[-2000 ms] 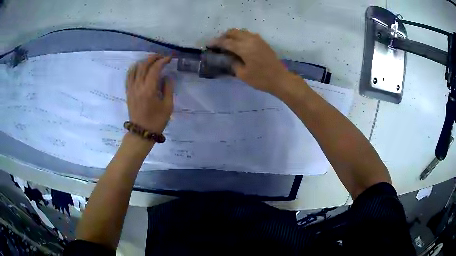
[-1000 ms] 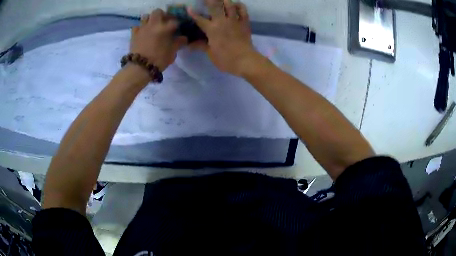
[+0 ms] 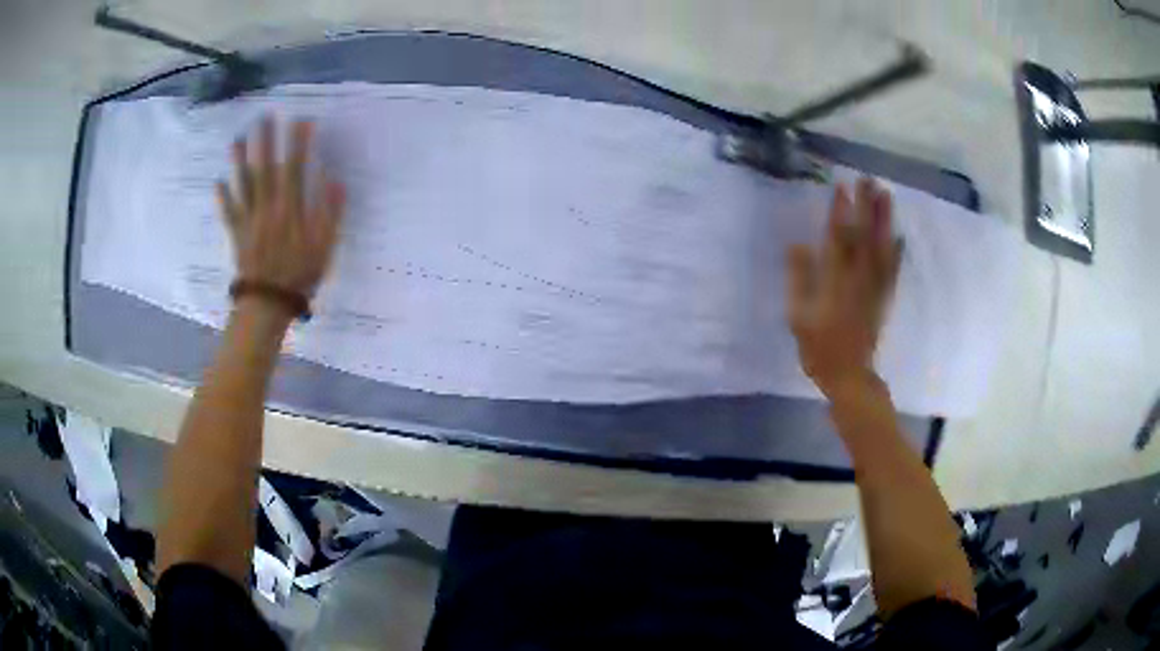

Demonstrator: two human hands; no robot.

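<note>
The white paper marker lies on the grey fabric lay with dark edges. My left hand is flat with fingers spread over the left part of the marker, a bead bracelet at its wrist. My right hand is flat with fingers apart over the right part. Both hands are empty and a little blurred. One cloth clamp stands on the lay's far edge at the left, another on the far edge at the right, its lever pointing up and right.
The cutter's flat metal base plate is on the off-white table at the far right, with a bar running out of the frame. A thin tool lies at the right rim. White and dark scraps cover the floor below the table's near edge.
My hands have let go of the dark clamp at the far edge and moved apart, now flat over the marker. The clamp now stands on the lay. The view has shifted, showing the lay's left end.
</note>
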